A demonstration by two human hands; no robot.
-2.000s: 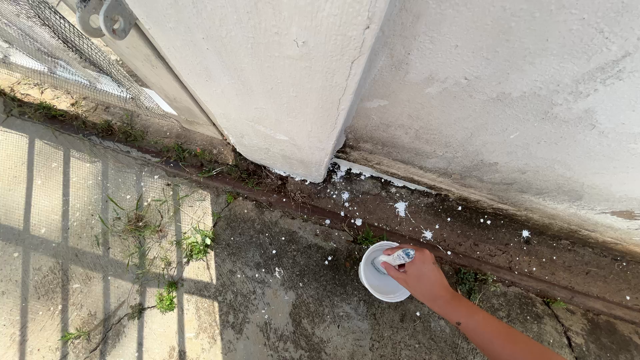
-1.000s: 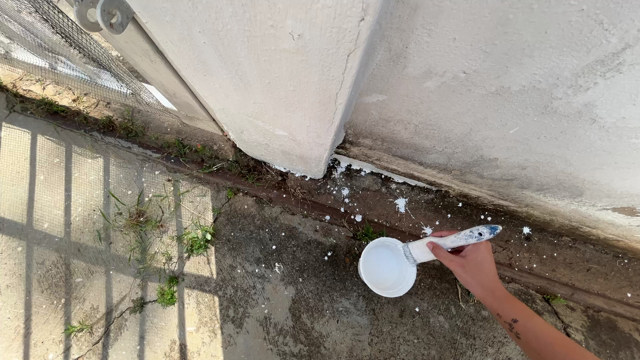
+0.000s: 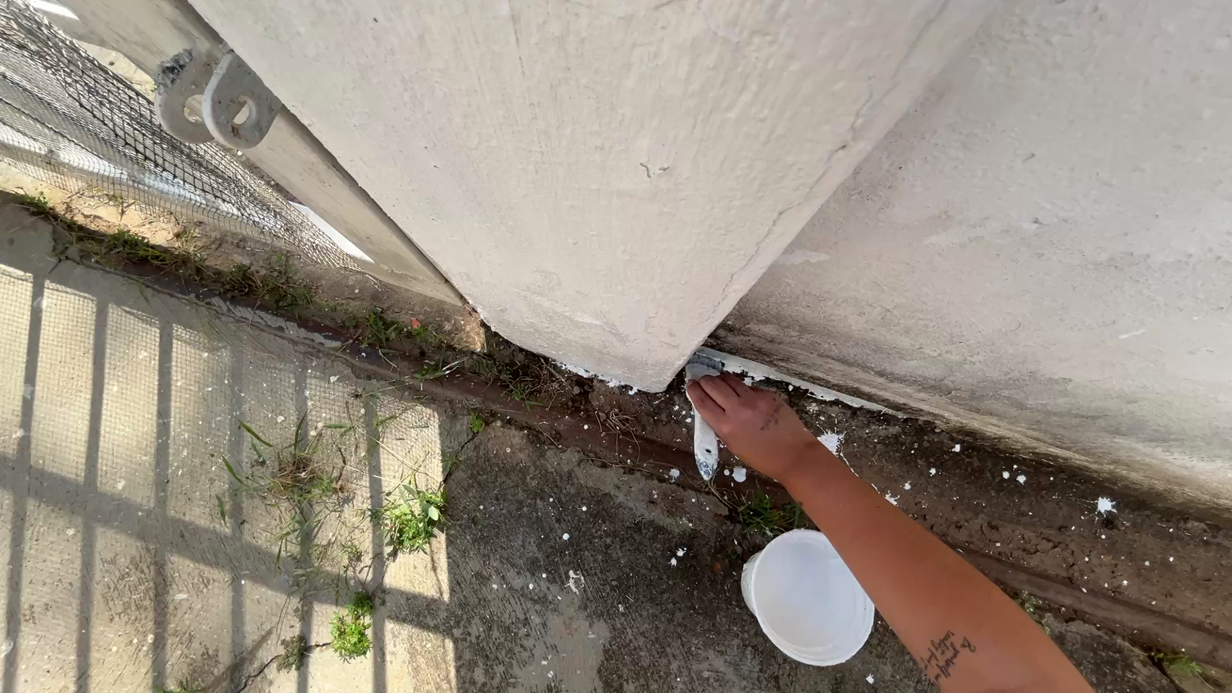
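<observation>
My right hand [image 3: 751, 423] grips a paintbrush [image 3: 705, 438] with a paint-marked white handle, which points down toward the ground. The bristle end is at the foot of the wall, in the corner beside the off-white pillar [image 3: 616, 212]; the bristle tips are partly hidden. A strip of white paint [image 3: 804, 380] runs along the base of the right-hand wall [image 3: 1039, 250]. Below my wrist, a round white plastic tub [image 3: 813, 597] of white paint stands on the concrete, partly behind my forearm. My left hand is out of view.
White paint spatters [image 3: 1105, 505] dot the soil strip along the wall. Weeds [image 3: 414, 515] grow from cracks in the concrete at the left. A metal gate frame with a hinge lug [image 3: 241, 101] and wire mesh [image 3: 144, 144] stands at the upper left.
My right hand has lifted the brush out of the tub and moved it up and left to the corner by the pillar. The view has moved closer to the pillar.
</observation>
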